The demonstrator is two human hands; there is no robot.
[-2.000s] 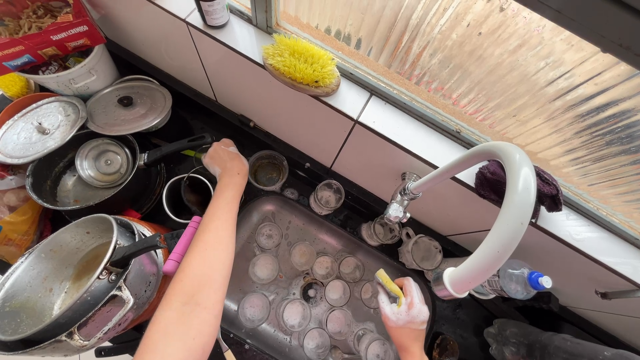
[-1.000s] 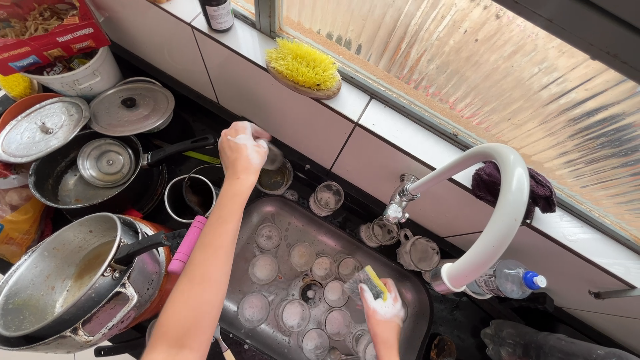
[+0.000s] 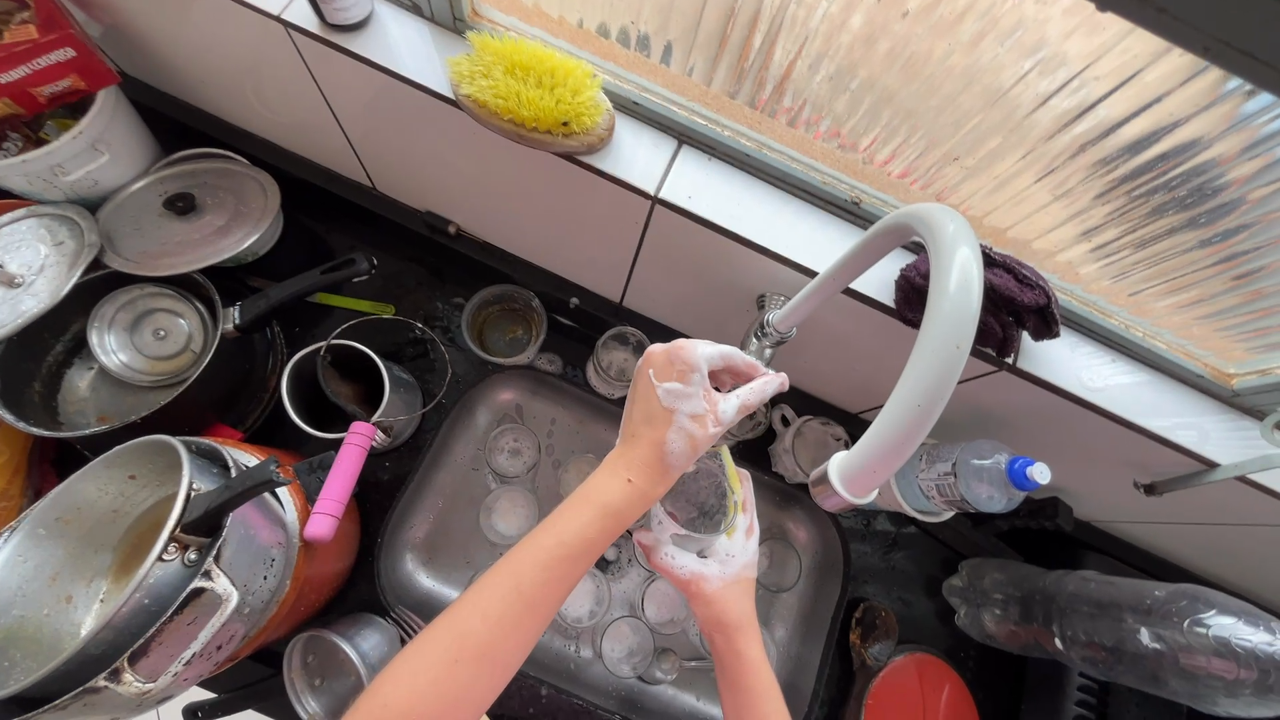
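Observation:
Over the steel sink [image 3: 430, 500], my soapy right hand [image 3: 715, 545] is closed around a clear glass [image 3: 697, 500] and a yellow sponge [image 3: 732, 485] pressed at its side. My left hand [image 3: 690, 400], also covered in foam, is just above the glass with its thumb and fingers curled; whether it grips anything is hidden. Several glasses [image 3: 512, 450] stand in the sink under both forearms. A glass with brownish residue [image 3: 504, 325] and a smaller glass [image 3: 618, 357] are on the counter behind the sink, near the white curved faucet [image 3: 950, 320].
At left are a dirty pot [image 3: 90, 560], a black pan [image 3: 60, 370], lids [image 3: 190, 210] and a pink-handled strainer [image 3: 340, 480] on a metal mug. To the right lie plastic bottles [image 3: 1130, 610] and a red object [image 3: 920, 690]. A yellow brush [image 3: 535, 85] rests on the tiled ledge.
My left hand has moved right, from the counter behind the sink to above the sink beside my right hand. A glass is now in my right hand with the sponge.

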